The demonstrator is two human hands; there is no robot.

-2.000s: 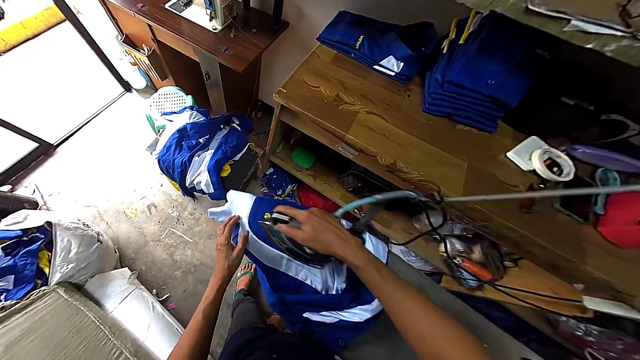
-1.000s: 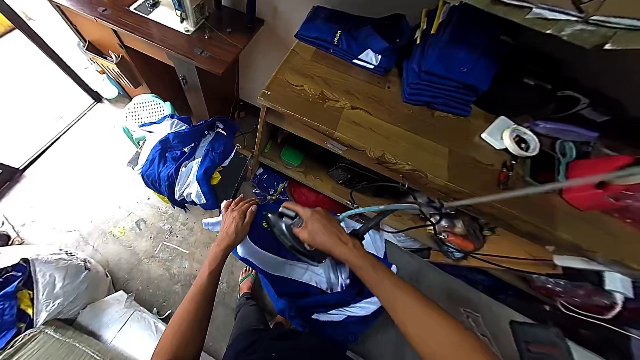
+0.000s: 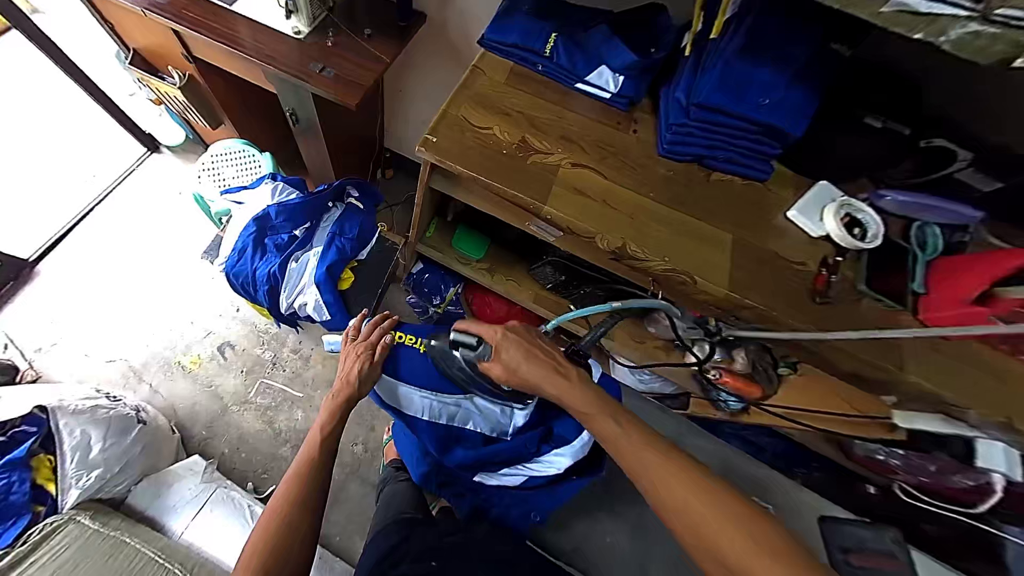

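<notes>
My right hand (image 3: 520,356) grips the handle of a steam iron (image 3: 472,368), whose soleplate rests on a blue garment (image 3: 448,448) with pale reflective bands and yellow lettering. A light-blue hose (image 3: 608,308) runs from the iron's rear to the right. My left hand (image 3: 366,352) lies flat on the garment's left end, fingers spread, left of the iron. The garment is spread over a dark board (image 3: 664,496), and its lower part hangs in folds above my legs. The face of the iron against the cloth is hidden.
Beyond the board stands a wooden cabinet (image 3: 624,200) with folded blue garments (image 3: 720,104), a tape roll (image 3: 853,223) and a screwdriver (image 3: 824,280). More blue garments (image 3: 296,248) are heaped by a green stool (image 3: 232,168). White sacks (image 3: 112,440) sit at lower left. Cables (image 3: 800,420) trail along the right.
The garment's yellow lettering now shows between my hands, with the iron to its right. My right hand still holds the iron, and my left hand stays at the garment's left end.
</notes>
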